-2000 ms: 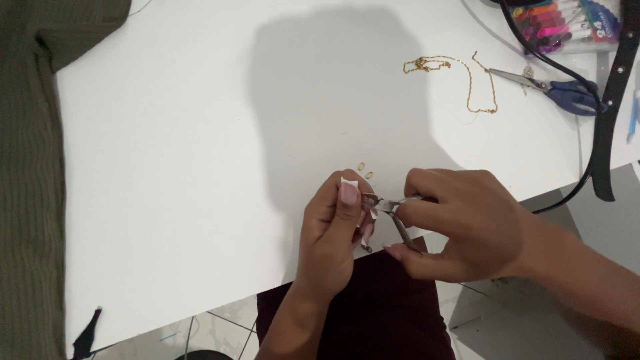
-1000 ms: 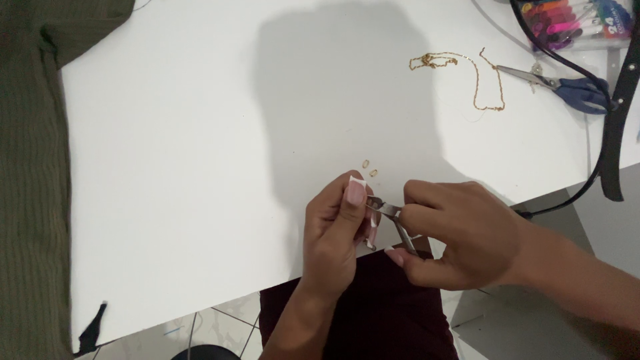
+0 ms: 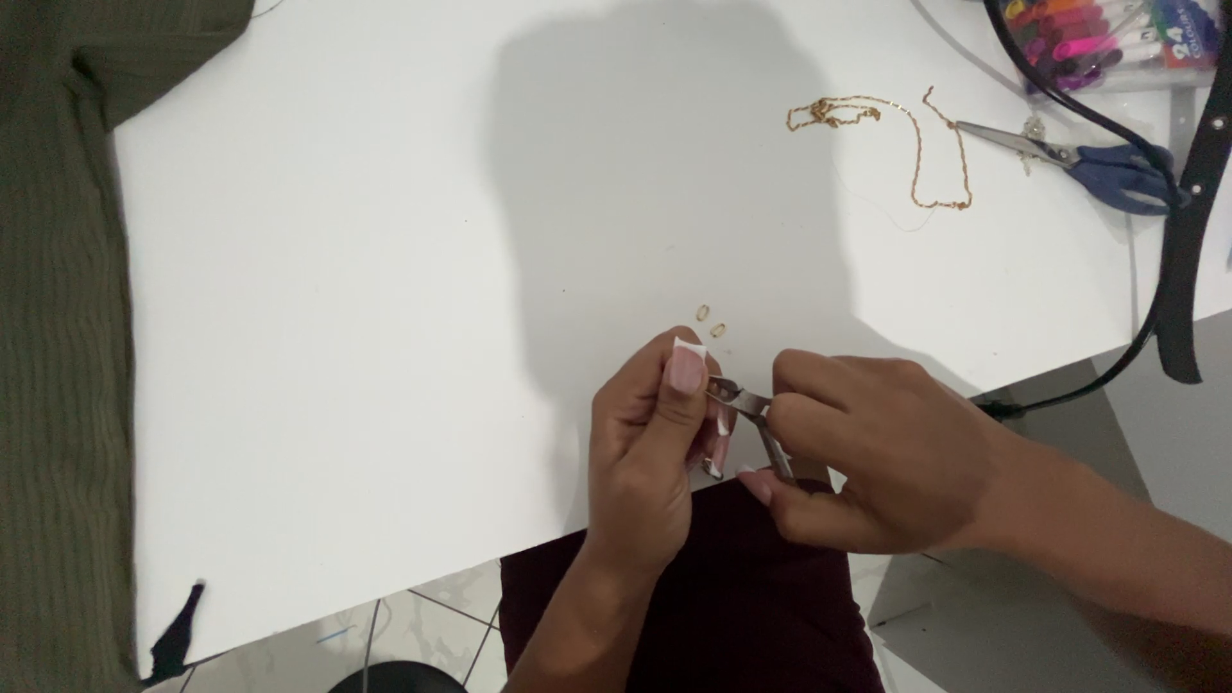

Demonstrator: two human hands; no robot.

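Near the table's front edge, my right hand (image 3: 866, 452) grips small metal nippers or pliers (image 3: 746, 397) by the handles. Their jaws meet the fingertips of my left hand (image 3: 645, 433), which pinches something small between thumb and index finger; the fingers mostly hide it. A small metallic piece (image 3: 712, 469) shows by the lower fingers of my left hand. Just beyond the fingertips, two small gold-coloured oval links (image 3: 703, 313) lie on the white table (image 3: 337, 289). A thin gold-coloured chain (image 3: 916, 154) lies loosely bent farther back on the right.
Blue-handled scissors (image 3: 1121, 178) touch the chain's end with their tip. Behind them are a pack of coloured markers (image 3: 1107, 43), a black cable (image 3: 1088, 111) and a black strap with holes (image 3: 1203, 212). Green ribbed fabric (image 3: 58, 337) covers the left edge; a black pointed piece (image 3: 178, 635) lies at the front left corner.
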